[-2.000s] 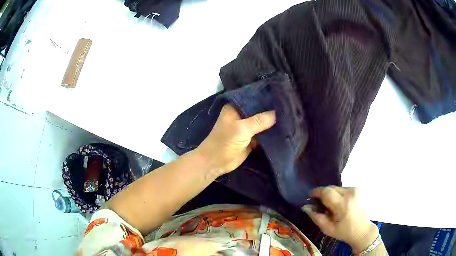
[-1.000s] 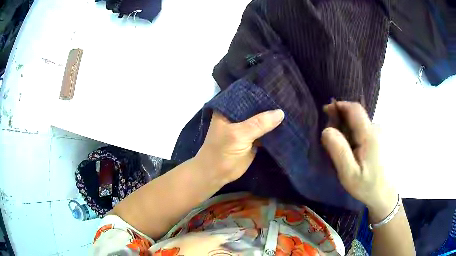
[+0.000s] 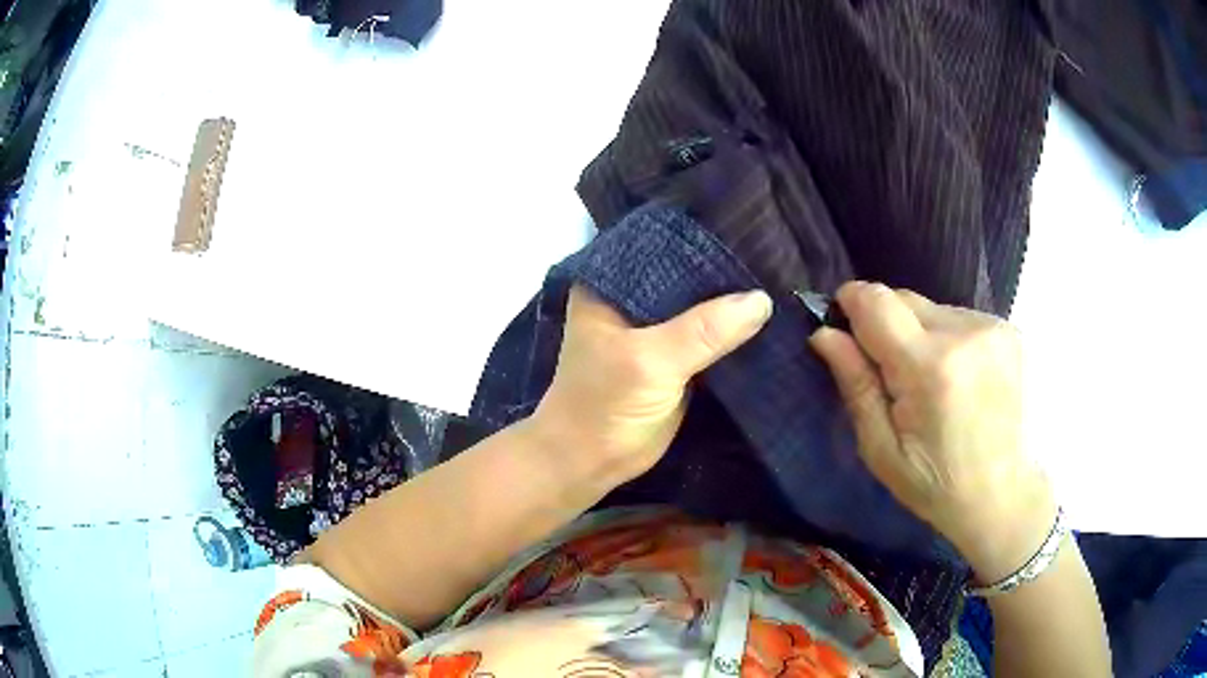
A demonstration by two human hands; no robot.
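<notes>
A dark striped garment (image 3: 874, 146) lies over the white table and hangs toward my lap. My left hand (image 3: 629, 378) grips its blue denim-look waistband (image 3: 662, 258), with the thumb on top of the cloth and the fingers hidden under it. My right hand (image 3: 933, 411), with a bracelet at the wrist, holds small thread snips (image 3: 814, 305). Only their metal tip shows, close to the waistband and a little right of my left thumb. The rest of the tool is hidden in the hand. A small dark mark or label (image 3: 690, 154) shows on the striped cloth.
The white table (image 3: 384, 172) bears a flat tan piece (image 3: 204, 186) at left. Other dark garments lie at the far edge (image 3: 377, 16) and at right (image 3: 1145, 93). A floral-edged bag (image 3: 258, 457) with a dark red item stands below the table edge, beside a light-blue round object (image 3: 228, 543).
My right hand has moved from the lower right up to the waistband beside my left thumb, and the metal tip now shows. My left hand still grips the waistband.
</notes>
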